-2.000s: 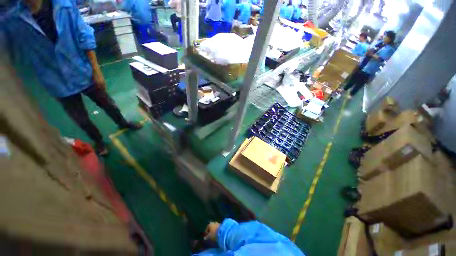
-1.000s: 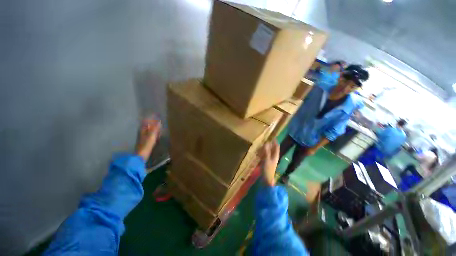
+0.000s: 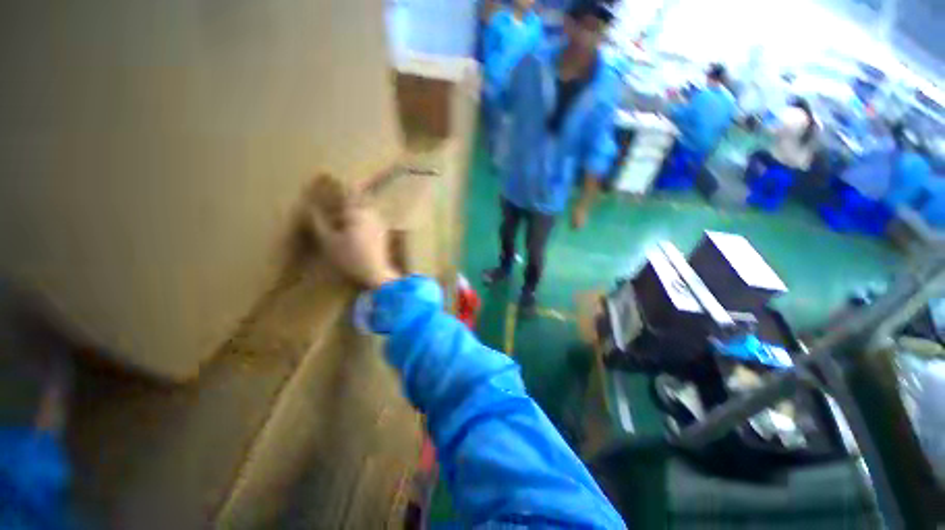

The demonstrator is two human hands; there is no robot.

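Note:
A large brown upper carton (image 3: 197, 155) fills the upper left, very close and tilted. It rests on a lower brown carton (image 3: 207, 445). My right hand (image 3: 350, 240) is against the upper carton's right side near its lower edge; the fingers are bent and blurred. My left hand (image 3: 52, 393) is at the far left edge, dark and blurred beside the upper carton; its fingers cannot be made out. A bit of the red pallet truck (image 3: 427, 455) shows beside the lower carton.
More brown cartons stand behind the stack. A person in a blue jacket (image 3: 549, 135) stands on the green floor (image 3: 622, 233) beyond it. Black boxes with white tops (image 3: 679, 295) and a bench with a grey metal frame (image 3: 829, 357) are at the right. Others sit at benches behind.
The stack, about arm's length away one second ago, now fills the left side. My right hand has come against the upper carton. My left hand has shifted to the left edge.

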